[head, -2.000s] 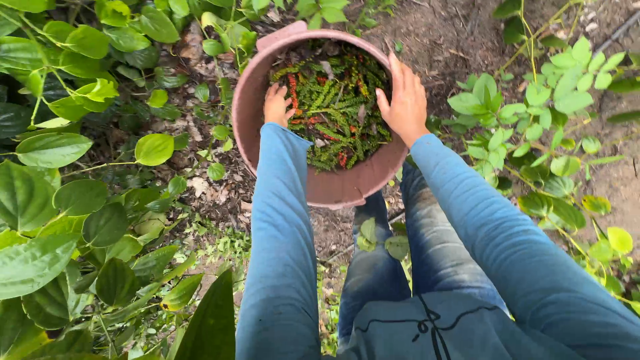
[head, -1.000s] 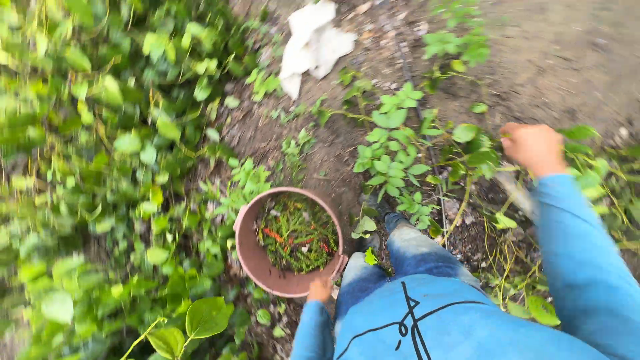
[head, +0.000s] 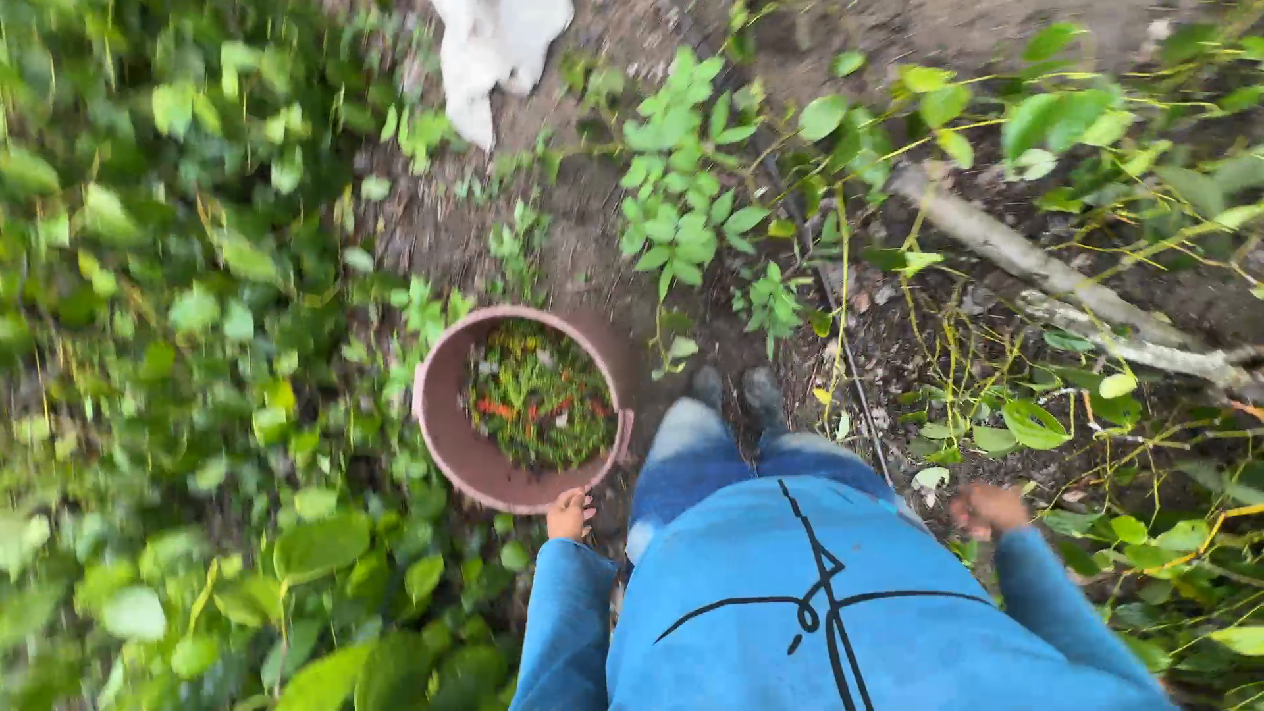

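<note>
A reddish-brown plastic bucket (head: 434, 434) is at the left of my legs, low in the view's middle. Inside lie green pepper spikes (head: 548, 385) with some red berries among them. My left hand (head: 571, 513) is at the bucket's near rim, its fingers curled; blur hides whether they grip the rim. Out to the right of my body, my right hand (head: 989, 510) hangs over the undergrowth, blurred, with nothing visible in it.
Dense leafy vines (head: 197, 296) line the left side. A white cloth or sack (head: 504, 59) lies on bare soil ahead. Small leafy plants (head: 681, 188) grow ahead of my boots (head: 762, 395). A thin dark hose or line (head: 857, 385) and fallen branches (head: 1047, 267) lie at the right.
Both hands were at the bucket two seconds ago, over and beside the spikes. The right hand has since left it and swung out to the right. The view has shifted strongly.
</note>
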